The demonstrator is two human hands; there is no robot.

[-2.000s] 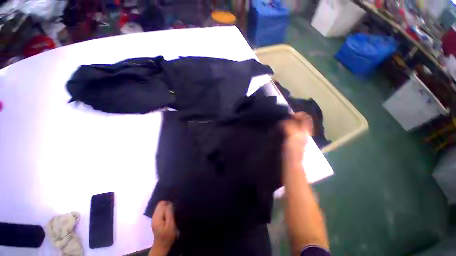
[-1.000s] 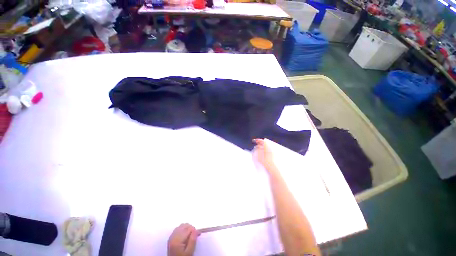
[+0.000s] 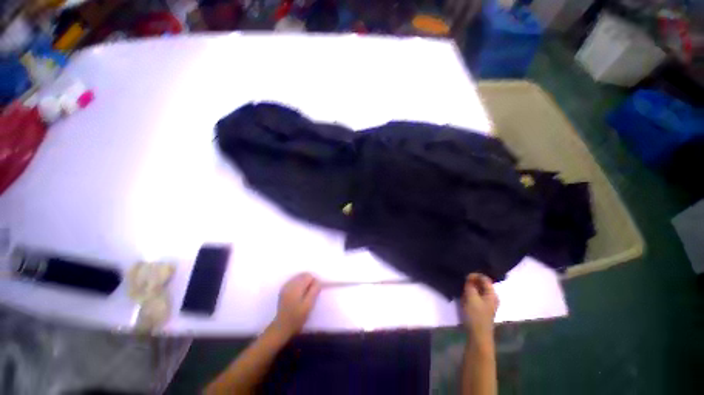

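Observation:
A dark garment (image 3: pixel 448 193) lies spread across the right of the white table, its narrower part reaching up and left. Small yellow patches show on it. My right hand (image 3: pixel 480 295) pinches the garment's near edge. My left hand (image 3: pixel 299 299) is at the near table edge with fingers curled, left of the garment. A thin, dark, straight strip (image 3: pixel 363 283) runs from its fingertips to the garment; whether the hand grips it is unclear. The strip's right end is hidden. The picture is blurred.
The white table (image 3: pixel 154 177) holds a black phone (image 3: pixel 206 279), a cream crumpled rag (image 3: pixel 150 289) and a black cylinder (image 3: pixel 77 275) at the near left. A cream tub (image 3: pixel 617 224) stands beyond the right end, dark cloth at its near side. Blue bags and white bins stand on the green floor.
The garment has come nearer, its lower part now spread towards the near edge, with my right hand at that edge. My left hand stays by the strip's left end. The view has shifted.

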